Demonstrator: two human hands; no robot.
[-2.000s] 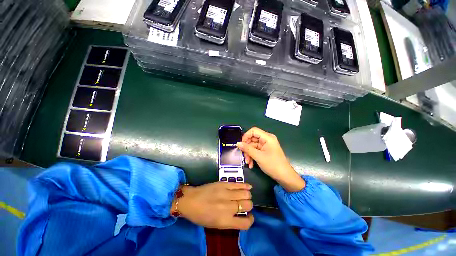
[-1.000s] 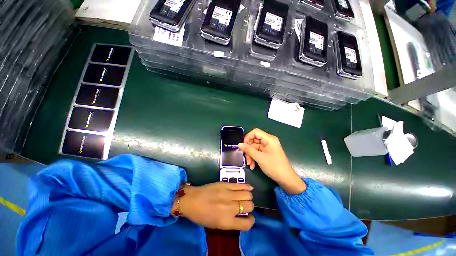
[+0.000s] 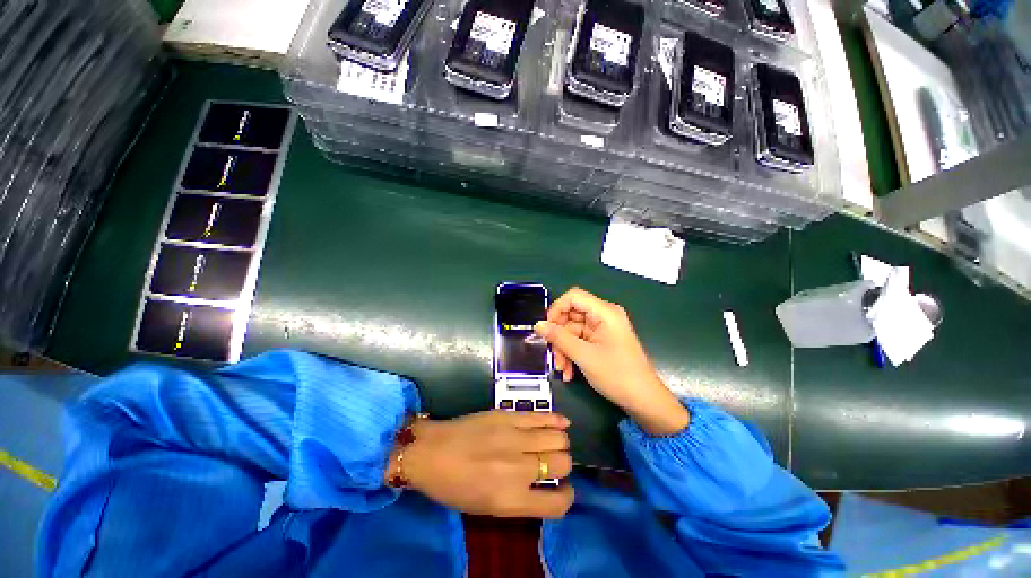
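An open keypad phone (image 3: 522,387) lies upright on the green bench in front of me, dark screen part away from me, pale keypad part towards me. A black film with small yellow print (image 3: 520,344) lies over its screen. My left hand (image 3: 486,464) lies across the keypad part and holds the phone down, hiding most of the keys. My right hand (image 3: 590,341) has thumb and forefinger closed together at the right edge of the film. Whether a scrap is pinched there is too small to tell.
A film sheet (image 3: 258,254) with several black films lies at the left. Stacked clear blister trays (image 3: 497,133) with black phones stand behind. A white card (image 3: 642,251), a thin white stick (image 3: 735,338) and a white container (image 3: 826,315) with crumpled paper (image 3: 901,316) are at the right.
The camera view has shifted slightly. Both hands, the phone and the film show no clear movement.
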